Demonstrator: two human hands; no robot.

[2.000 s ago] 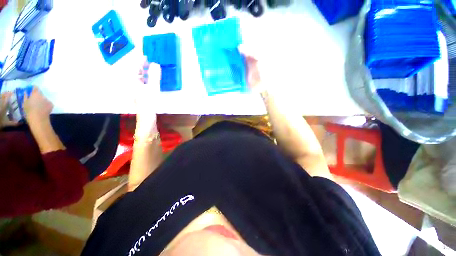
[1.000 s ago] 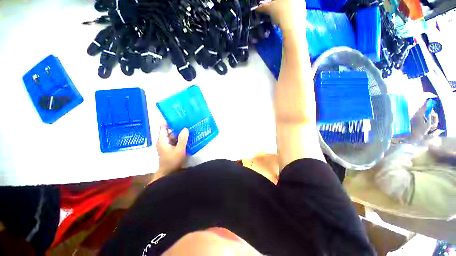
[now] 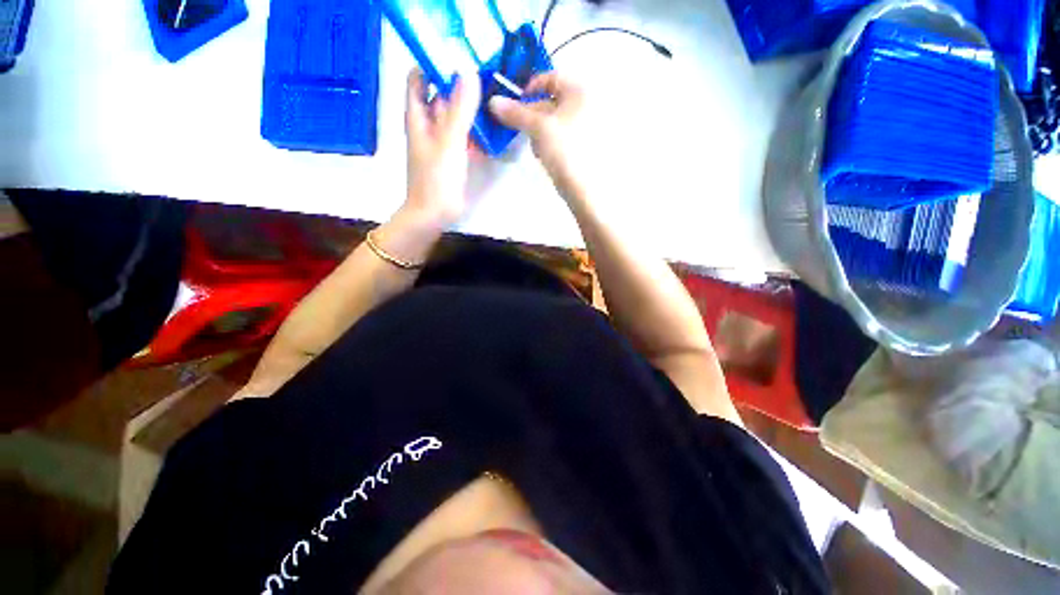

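Note:
My left hand [image 3: 439, 140] holds a blue blister tray [image 3: 436, 35] at its left side, tilted over the white table. My right hand [image 3: 541, 107] is at the tray's right side with its fingers on a coiled black cable [image 3: 520, 58] that has a pale tie around it. The cable lies at the tray's lower part, and a loose end curves out to the right over the table. The tray's top is cut off by the picture's edge and blurred by glare.
An empty blue tray [image 3: 321, 81] lies to the left. Another tray with a black cable [image 3: 192, 21] is beyond it. A grey basket [image 3: 802, 221] with stacked blue packs stands at the right. A neighbour's sleeve [image 3: 988, 407] is at the lower right. Red stools [image 3: 744, 337] are under the table edge.
My right hand has come back from the black cable heap at the far side and now has a coiled cable at the tray. My left hand still holds the tray. The view has shifted.

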